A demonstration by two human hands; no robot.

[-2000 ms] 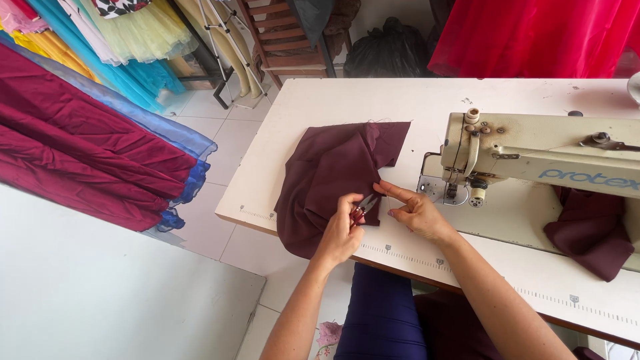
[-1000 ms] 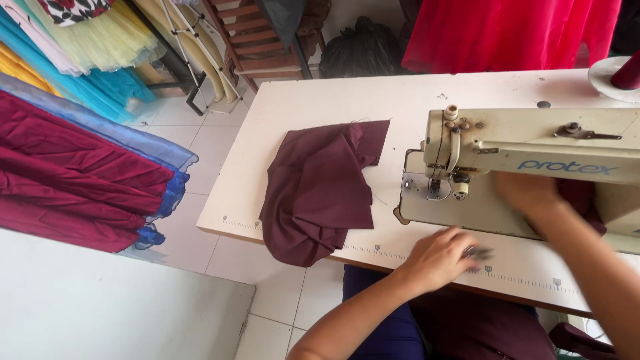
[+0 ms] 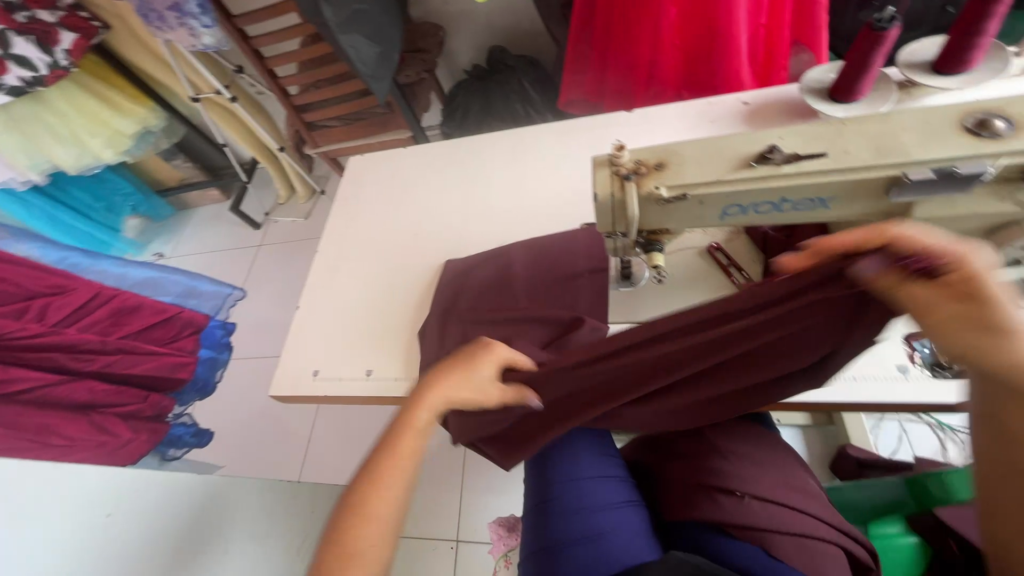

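Note:
A dark maroon fabric piece [image 3: 672,360] stretches between my two hands over the front edge of the sewing table. My left hand [image 3: 480,380] grips its lower left part, thumb on top. Bunched cloth at its right end is in my right hand [image 3: 920,280], which is slightly blurred. More maroon cloth [image 3: 520,272] lies on the table left of the needle of the Protex sewing machine [image 3: 720,192]. Red-handled thread snips [image 3: 729,265] rest on the machine bed, beside another bit of maroon fabric [image 3: 784,240] under the arm.
Maroon thread cones [image 3: 866,56] stand behind the machine. The white table's [image 3: 384,240] front edge crosses above my lap, where maroon cloth [image 3: 744,488] lies. A green plastic container [image 3: 900,544] is at lower right. Garments [image 3: 96,352] hang at left, near a slatted wooden chair [image 3: 320,88].
The snips, in my left hand two seconds ago, now lie on the machine bed. Both hands have taken hold of maroon cloth, now stretched across the table front. The view has shifted right.

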